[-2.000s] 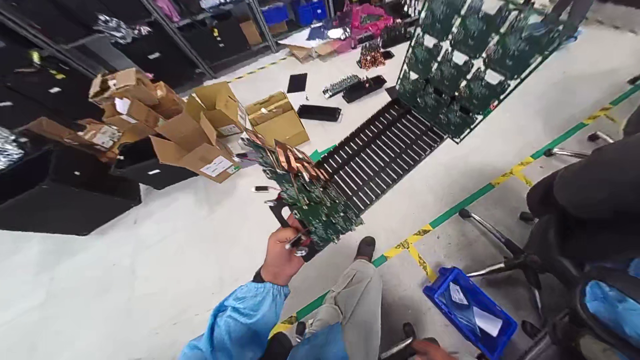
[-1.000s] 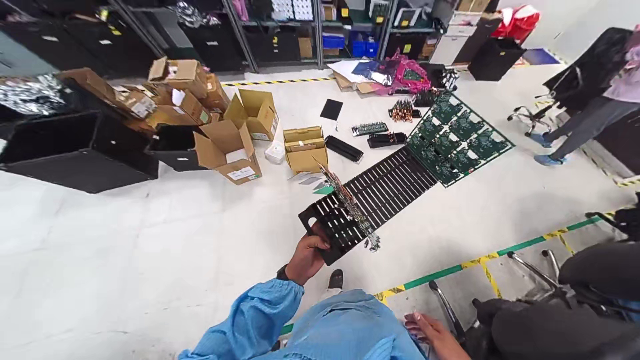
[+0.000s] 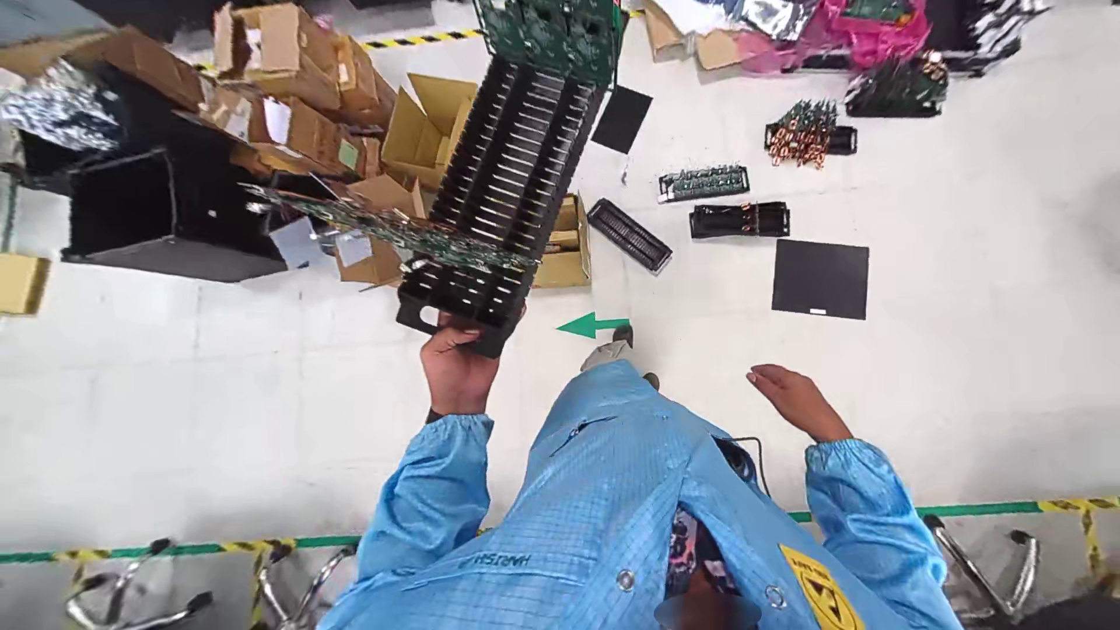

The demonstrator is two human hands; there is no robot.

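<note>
My left hand grips the near end of a long black slotted circuit-board rack, by its edge beside an oval handle hole. A green circuit board stands across the slots near my hand, seen almost edge-on. At the rack's far end is a green panel of several circuit boards, cut off by the top of the view. My right hand hangs over the floor at the right, its fingers together and slightly bent, touching nothing. The undersides of the fingers of both hands are partly hidden.
Cardboard boxes and a black bin stand at the left. On the floor lie a small black rack, racks with boards, a black square sheet and pink plastic wrapping. Chair legs are at the bottom edge.
The view has turned and now looks more steeply down. My left hand keeps hold of the rack throughout. More of my right hand and sleeve shows now, out over the floor.
</note>
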